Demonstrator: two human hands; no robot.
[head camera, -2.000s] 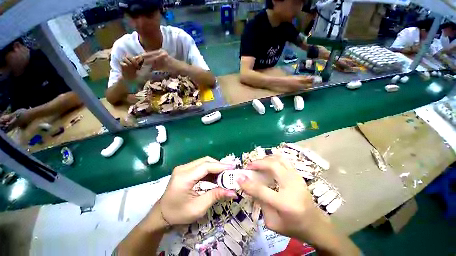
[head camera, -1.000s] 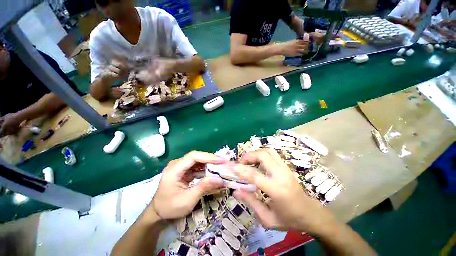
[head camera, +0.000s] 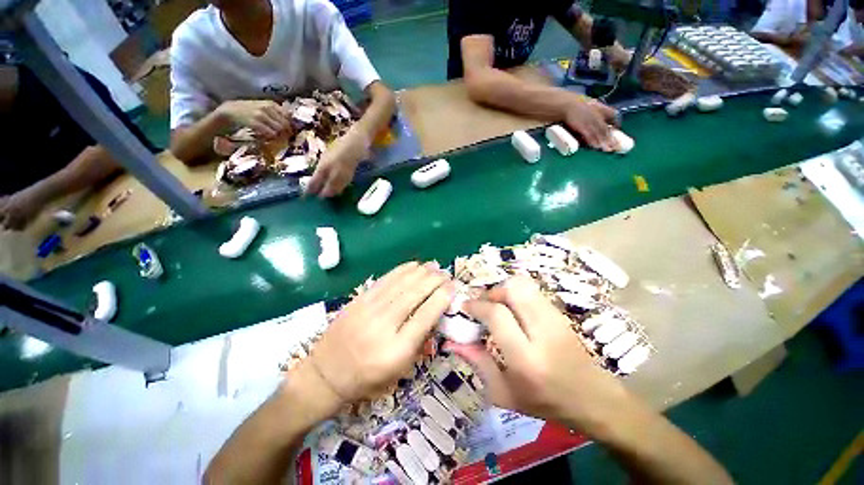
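Note:
My right hand (head camera: 531, 346) holds a small white housing (head camera: 461, 328) between thumb and fingers, above the pile. My left hand (head camera: 384, 327) is beside it, back upward, its fingertips meeting the right fingers at the housing; whether it grips the housing is hidden. Much of the housing is covered by fingers. Cream-beige inner parts (head camera: 438, 417), some with dark squares, lie heaped under and around both hands. A red and white printed sheet (head camera: 531, 445) shows under the pile.
A green belt (head camera: 455, 223) beyond the pile carries white units (head camera: 431, 172) and an open housing with blue inside (head camera: 147, 260). People sit across it, one hand reaching onto it. A grey metal post (head camera: 104, 336) stands left. A white sheet (head camera: 189, 417) and brown paper (head camera: 663, 275) flank the pile.
My left hand has turned from a side grip to back upward over the pile. The housing is more covered. Belt units have shifted, and hands across now reach to the belt.

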